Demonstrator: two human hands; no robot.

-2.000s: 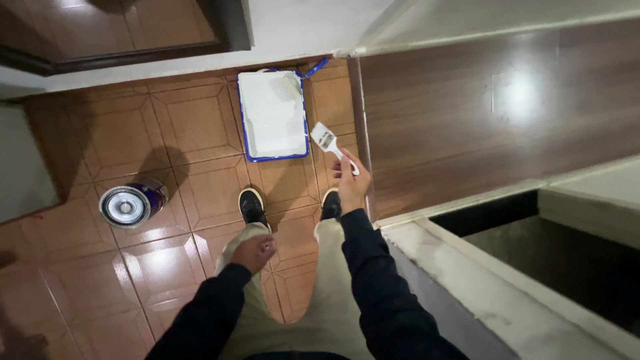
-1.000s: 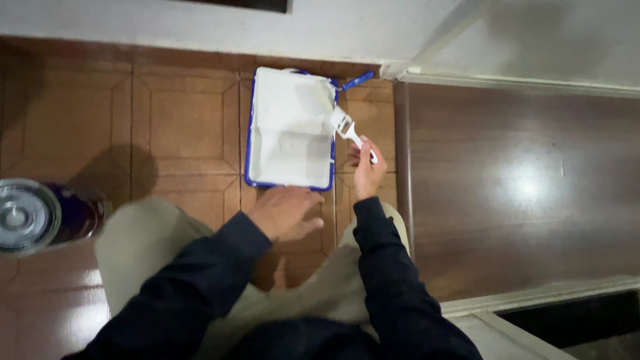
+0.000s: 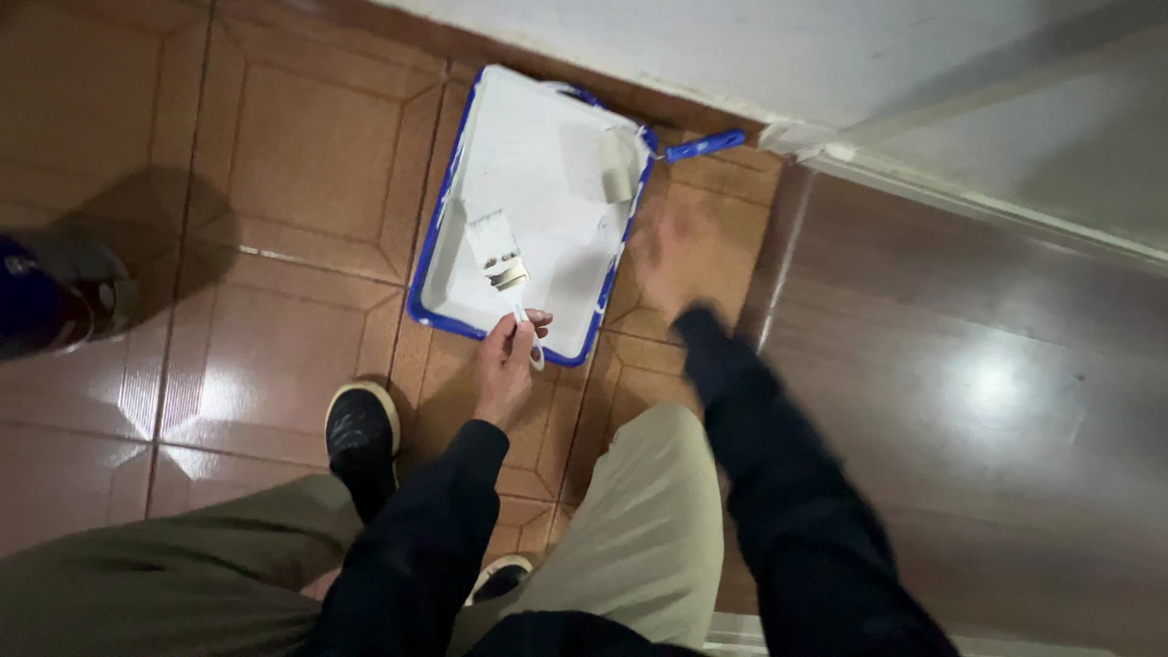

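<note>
My left hand (image 3: 511, 365) grips the white handle of a paintbrush (image 3: 505, 265); its bristles, coated in white, lie over the near left part of a paint tray (image 3: 525, 173). The tray has a blue rim and white paint inside. My right hand (image 3: 666, 246) is blurred by motion beside the tray's right edge, and its fingers cannot be made out clearly. A paint roller (image 3: 620, 164) rests in the tray's far right corner, its blue handle (image 3: 705, 146) sticking out over the rim, just beyond my right hand.
A paint can (image 3: 59, 292) stands on the tiled floor (image 3: 310, 137) at the left. White wall (image 3: 712, 46) runs behind the tray. To the right lies a brown wood-look surface (image 3: 958, 347) with an edge strip. My shoes (image 3: 362, 438) are on the tiles near the tray.
The paintbrush has passed from my right hand to my left hand and is now over the tray. My right hand is beside the tray's right edge, without the brush.
</note>
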